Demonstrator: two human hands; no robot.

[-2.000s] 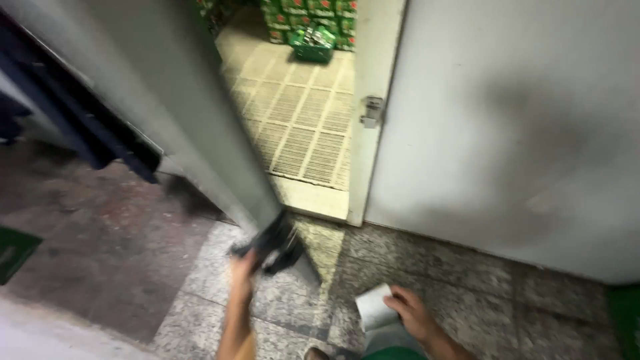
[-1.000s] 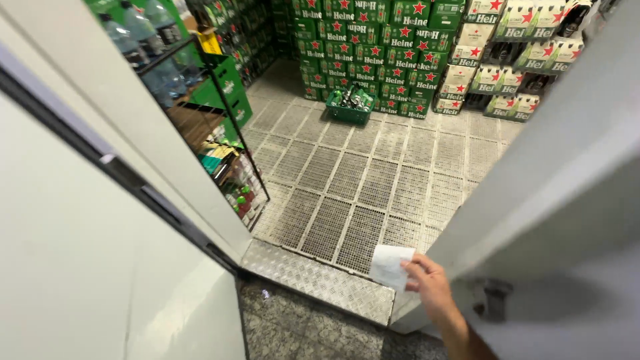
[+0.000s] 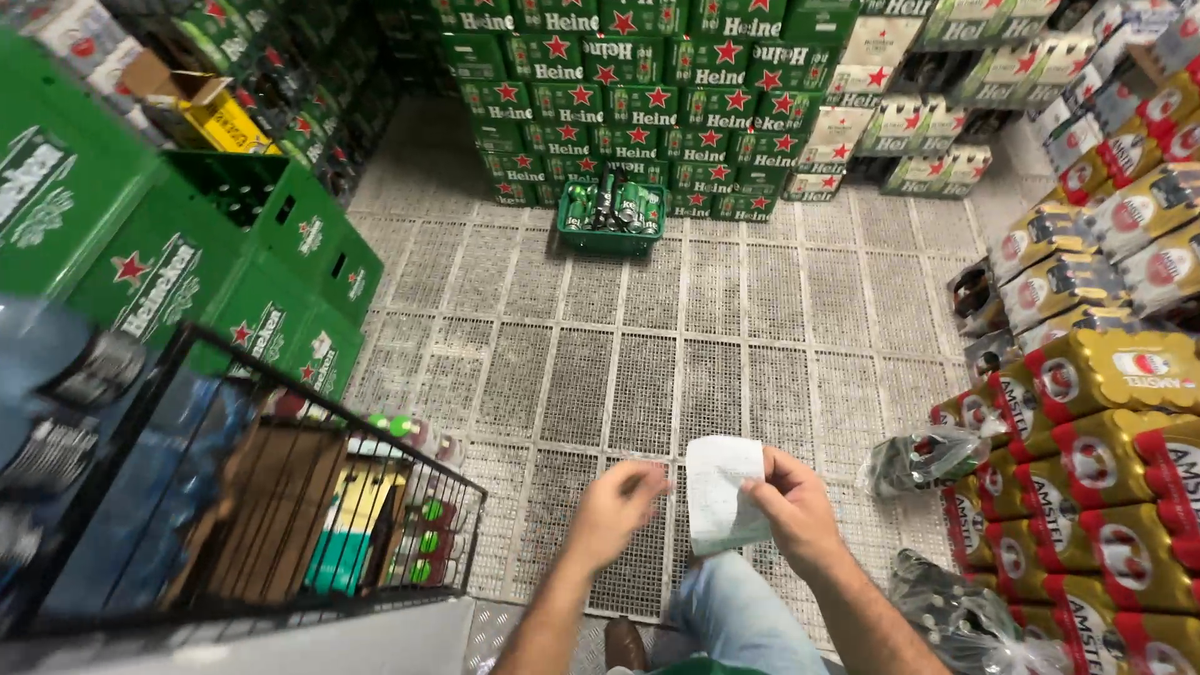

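A small sheet of white paper (image 3: pixel 727 492) with faint writing is pinched between the thumb and fingers of my right hand (image 3: pixel 795 502). My left hand (image 3: pixel 623 511) is just left of the paper, apart from it, with its fingers curled and blurred; whether it holds anything is unclear. Beyond both hands, a green plastic basket (image 3: pixel 611 246) filled with cans and bottles stands on the grated floor (image 3: pixel 656 375), against stacked green Heineken cartons (image 3: pixel 647 103).
To the left are green Heineken crates (image 3: pixel 141 272) and a black wire rack (image 3: pixel 328 398) with large water bottles. Gold and red Amstel can packs (image 3: pixel 1059 469) are piled on the right, with plastic-wrapped bottles (image 3: pixel 928 459) beside them. Pale Heineken packs (image 3: pixel 928 127) stand at the back right.
The view has moved from outside a doorway into the storage room. My left hand, at a dark object by the door edge two seconds ago, is now near the paper. The paper stays in my right hand.
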